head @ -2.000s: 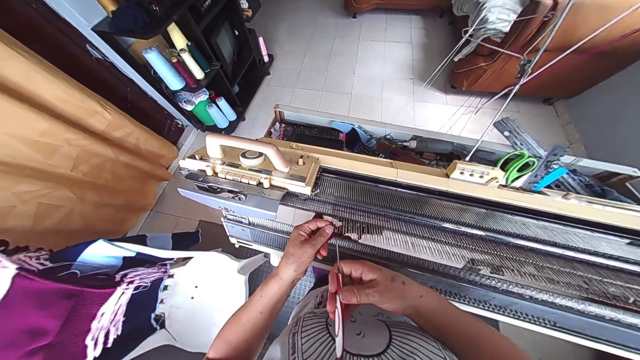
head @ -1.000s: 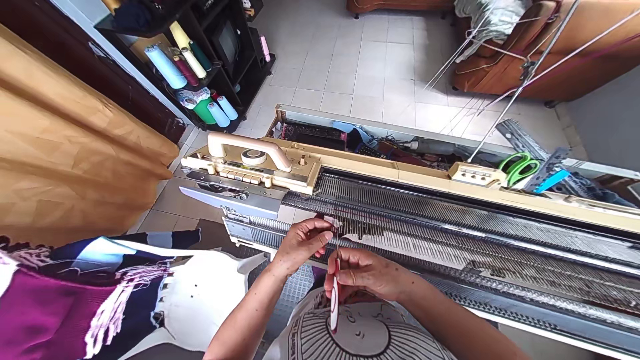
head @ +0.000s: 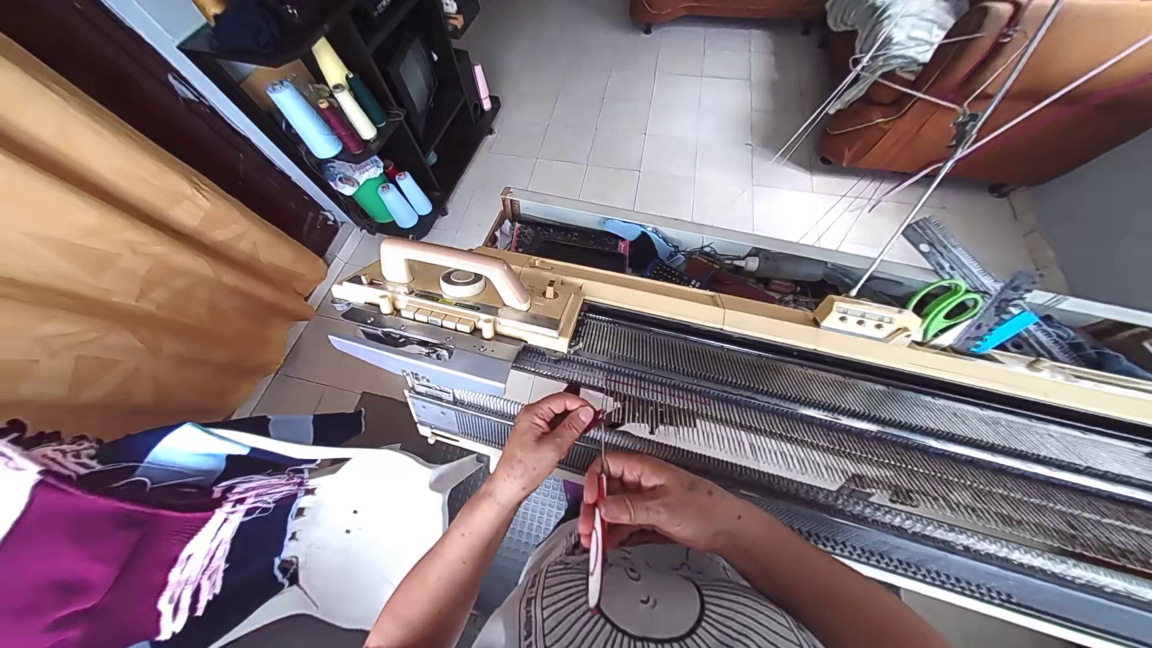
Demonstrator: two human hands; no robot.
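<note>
A double-bed knitting machine (head: 720, 317) runs across the view, with its cream carriage (head: 463, 292) parked at the left end. My left hand (head: 544, 436) pinches a small bit of dark red knitting or yarn (head: 594, 418) at the needle beds, left of the middle. Close to it on the right, my right hand (head: 652, 499) holds a red-and-white handled latch tool (head: 596, 553), its thin metal shaft pointing up toward the pinched spot. Whether the tip touches the yarn cannot be made out.
Green-handled scissors (head: 945, 309) lie behind the machine, beside the yarn mast (head: 958, 148). Yarn cones (head: 306, 119) stand on a black shelf at the upper left. A white plastic chair (head: 373, 540) bears knitted fabric (head: 108, 558) at the lower left.
The handle of the tool in my right hand has shifted and tilted slightly. My left hand stays at the same place on the needle beds.
</note>
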